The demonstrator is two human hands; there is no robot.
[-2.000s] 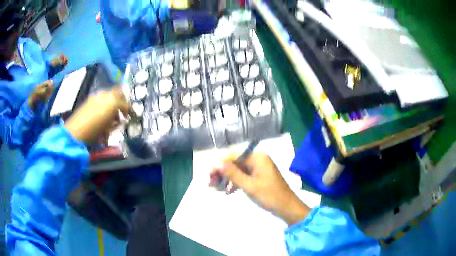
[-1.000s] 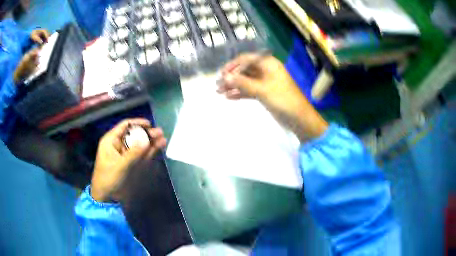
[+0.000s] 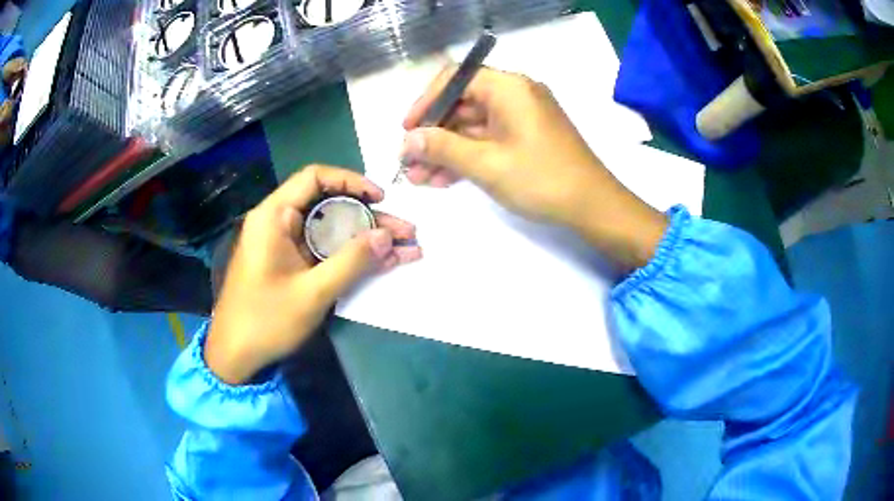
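My left hand (image 3: 294, 264) holds a round module (image 3: 338, 229), a pale disc with a dark and silver rim and a small dark spot near its upper left edge. My right hand (image 3: 490, 137) holds dark tweezers (image 3: 459, 83) like a pen, the thin tip pointing down and left near the fingers of my left hand. The tip and the module are apart. Whether the tip holds anything is too small to tell. White paper (image 3: 490, 284) lies under my right hand and partly under my left fingertips.
A stack of clear blister trays (image 3: 284, 78) with round discs stands beyond the paper. A dark tray stack (image 3: 93, 108) is at the upper left. A blue bundle (image 3: 667, 78) and a board edge (image 3: 784, 73) are at the upper right. The green mat (image 3: 471, 411) shows below the paper.
My left hand has come from the trays to the paper, now with the module in it. My right hand still holds the tweezers. The view has tilted down and closer to the hands.
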